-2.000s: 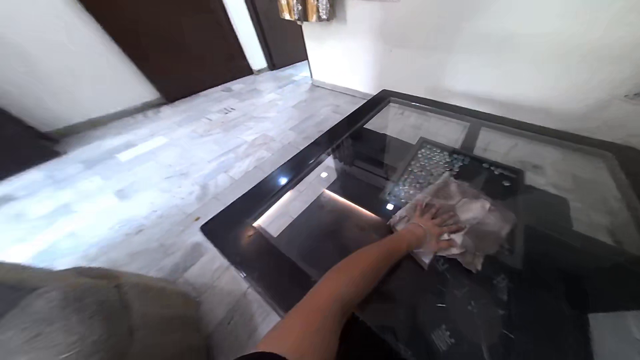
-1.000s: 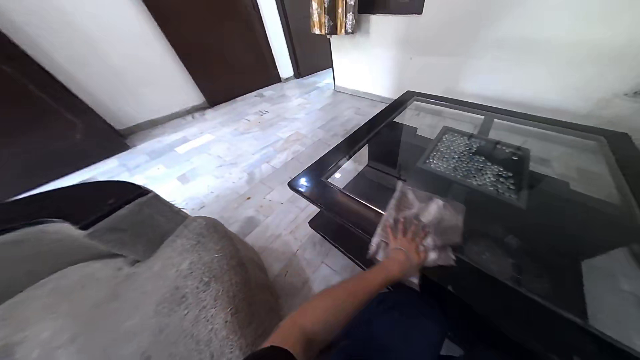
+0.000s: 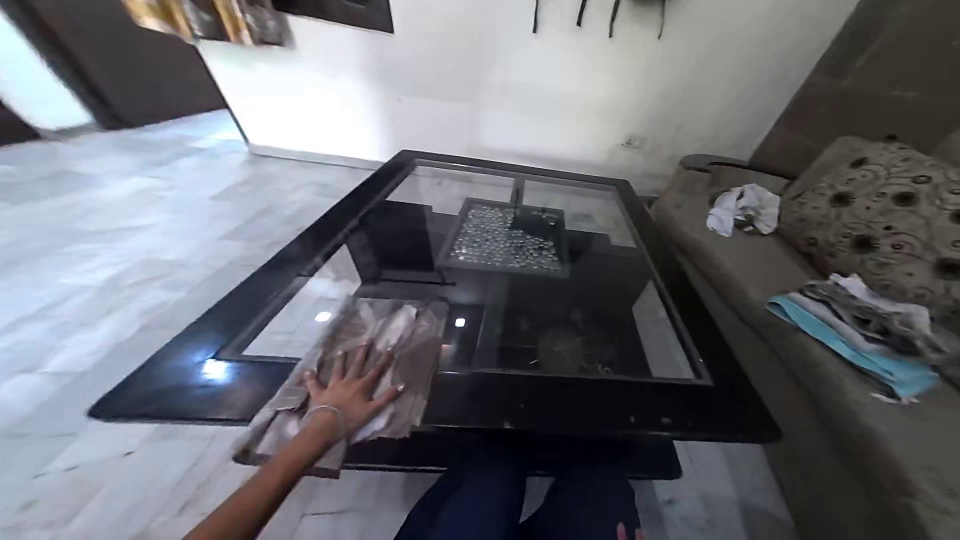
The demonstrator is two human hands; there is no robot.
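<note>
My left hand (image 3: 349,397) lies palm down with its fingers spread, holding a thin, crumpled brownish-white cloth (image 3: 412,352) against the table. The cloth covers part of the glass and the near frame, and hangs over the front edge. Beneath it is a coffee table with a dark, glossy frame (image 3: 555,405) and a glass top (image 3: 420,277). Clear pebbles (image 3: 499,240) fill a square tray section seen under the glass. Only the fingertips of my right hand (image 3: 628,532) show at the bottom edge, near my dark-clothed knee; the rest is out of view.
A brown sofa (image 3: 720,262) runs along the right, bearing a patterned cushion (image 3: 877,202), a white cloth (image 3: 744,208) and folded clothes (image 3: 862,330). A white wall (image 3: 480,97) stands behind the table. Pale marble floor (image 3: 150,225) extends to the left. A lower dark shelf juts out near my knees.
My left hand and the cloth have moved from the glass to the near edge of the table. The view has swung right, bringing in the sofa and my right fingertips.
</note>
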